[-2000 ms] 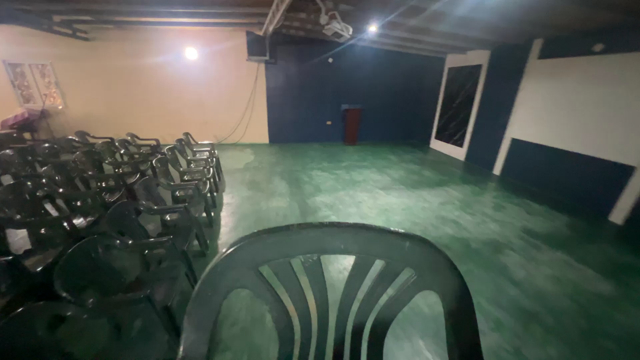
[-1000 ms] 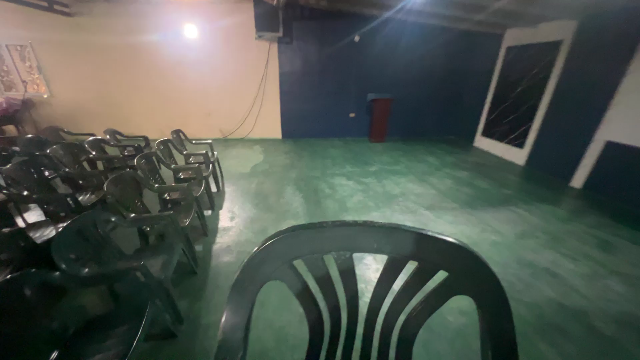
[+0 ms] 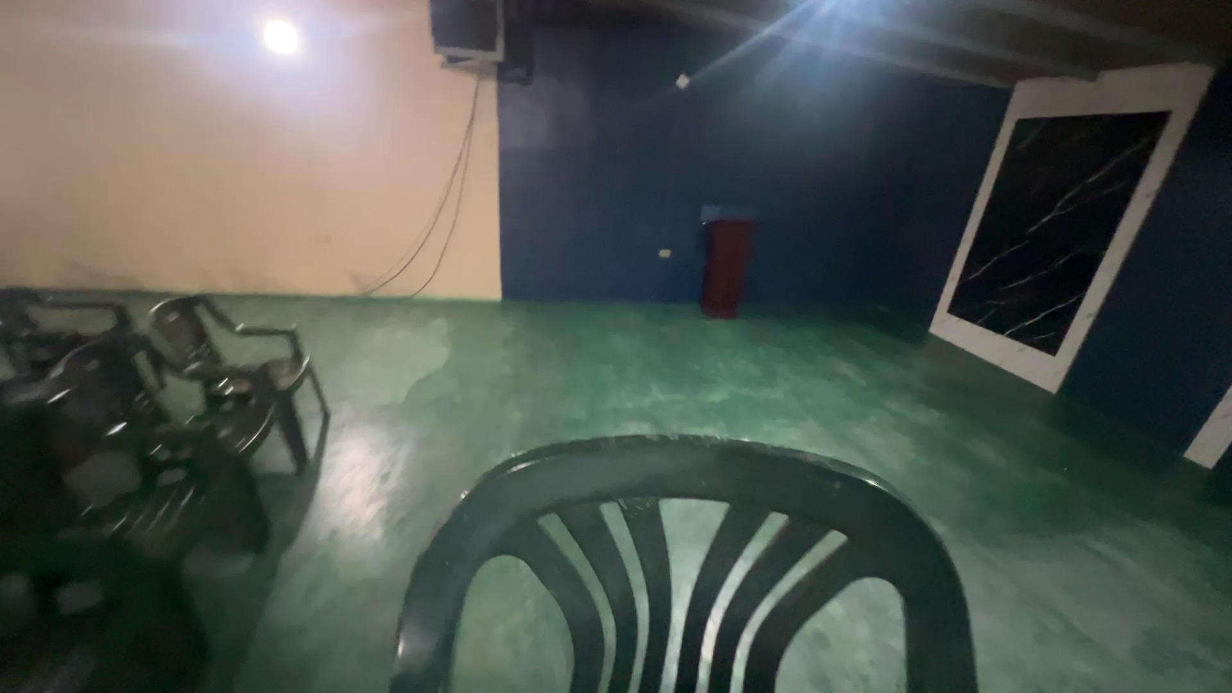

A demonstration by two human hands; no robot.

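Note:
The slatted backrest of a dark green plastic armchair (image 3: 674, 467) rises from the bottom edge at the middle of the head view, close to the camera. Its seat, arms and legs lie below the frame. Neither my left hand nor my right hand is in view, so what holds or touches the chair cannot be seen.
Dark plastic armchairs (image 3: 260, 380) stand close together at the left. A red lectern (image 3: 729, 269) is by the blue far wall. Cables (image 3: 452, 207) hang from a dark box (image 3: 467, 34) to the green floor (image 3: 597, 385). A white-framed black marbled panel (image 3: 1068, 221) is on the right.
The near chair back stays in front of the camera while the lectern and far wall have come nearer. Fewer of the chairs on the left are in view.

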